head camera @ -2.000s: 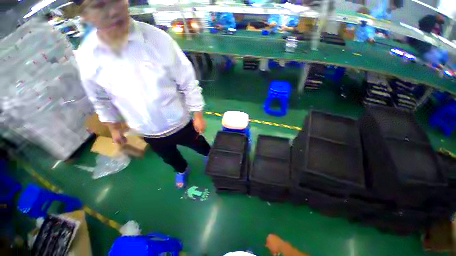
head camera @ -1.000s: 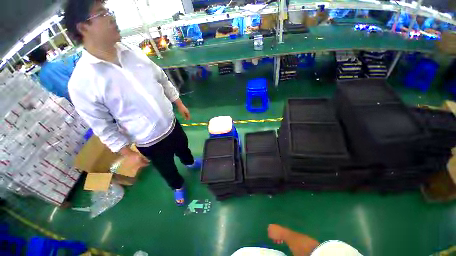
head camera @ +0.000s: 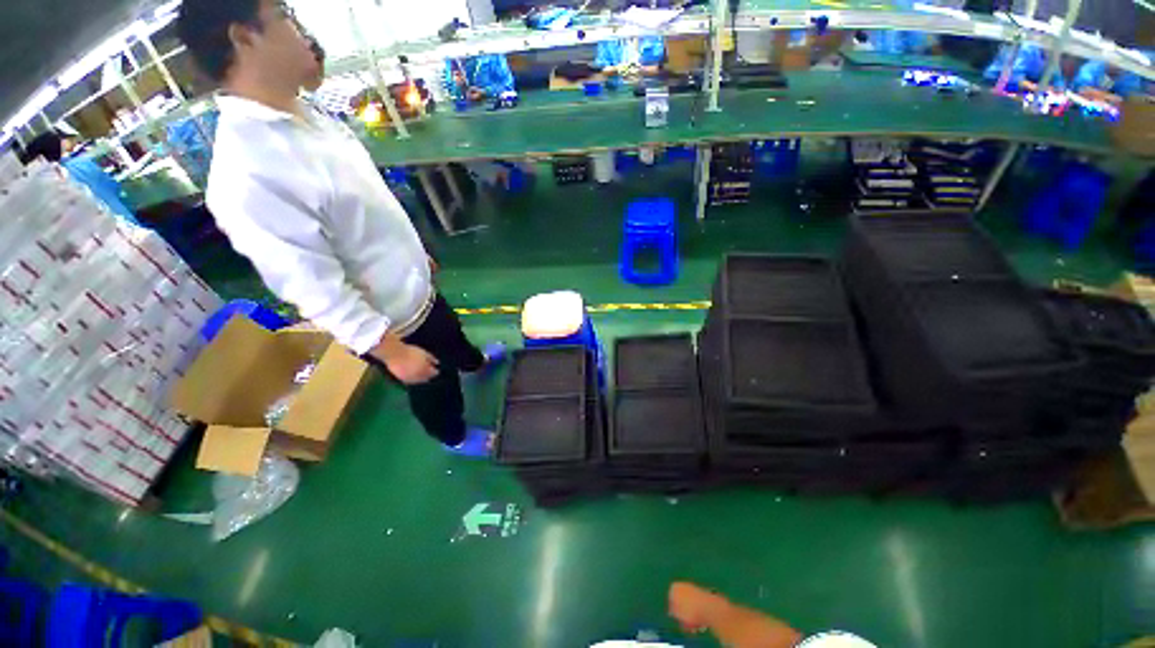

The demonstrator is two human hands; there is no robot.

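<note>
My right hand [head camera: 690, 609] and bare forearm show at the bottom edge, small and blurred. The fingers look bent, but I cannot tell whether they hold anything. A white shape [head camera: 839, 641] is cut off by the bottom edge beside the forearm; I cannot tell what it is. My left hand is out of the picture. Nearest in front stand piles of matt black trays [head camera: 798, 361] on the green floor, with two smaller piles [head camera: 655, 395] at their left.
A person in a white top [head camera: 323, 215] stands at left. Beside them is an open carton [head camera: 332, 403] with clear plastic [head camera: 257, 496] on the floor. Wrapped white boxes [head camera: 89, 329] are at far left. Blue stools [head camera: 650, 241] stand around. A green bench [head camera: 570, 124] runs behind.
The person in white has turned further away, and the open carton shows more fully. The view has swung right since the oldest frame. My right hand stays low at the bottom edge.
</note>
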